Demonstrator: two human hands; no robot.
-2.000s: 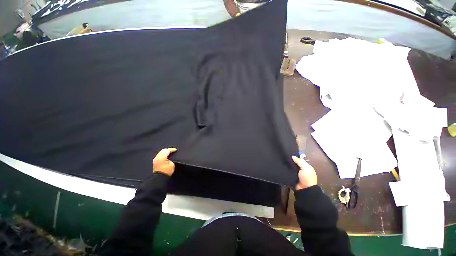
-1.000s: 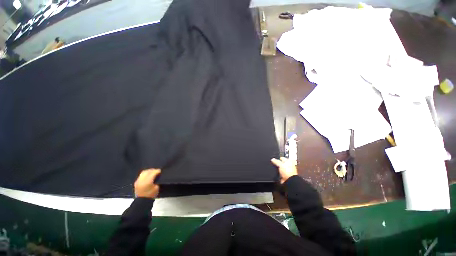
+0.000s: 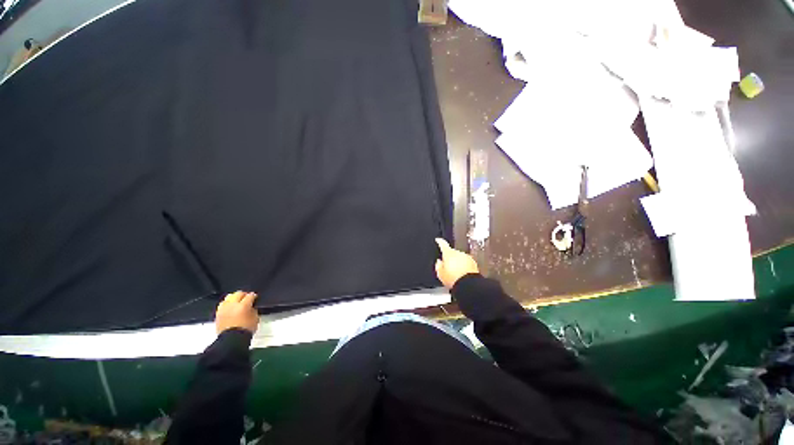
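Black fabric (image 3: pixel 305 156) covers the left and middle of the brown table, with a few creases and folds near its front edge. My left hand (image 3: pixel 237 313) pinches the fabric's near edge left of centre. My right hand (image 3: pixel 454 262) holds the fabric at its near right corner, thumb on top. White underlay paper (image 3: pixel 313 320) shows as a strip beneath the cloth along the near table edge. The fingertips under the cloth edge are partly hidden.
Right of the cloth lie a narrow bar with a white and blue part (image 3: pixel 479 204), black shears (image 3: pixel 581 213), a pale ring (image 3: pixel 562 235) and white papers (image 3: pixel 579 130). A brownish block (image 3: pixel 432 11) is at the top. A yellow-green roll (image 3: pixel 750 84) is far right.
The raised fabric has come down and lies mostly flat, its near edge lowered over the layers below. Both hands still hold that edge. The view has tilted down toward the near edge.
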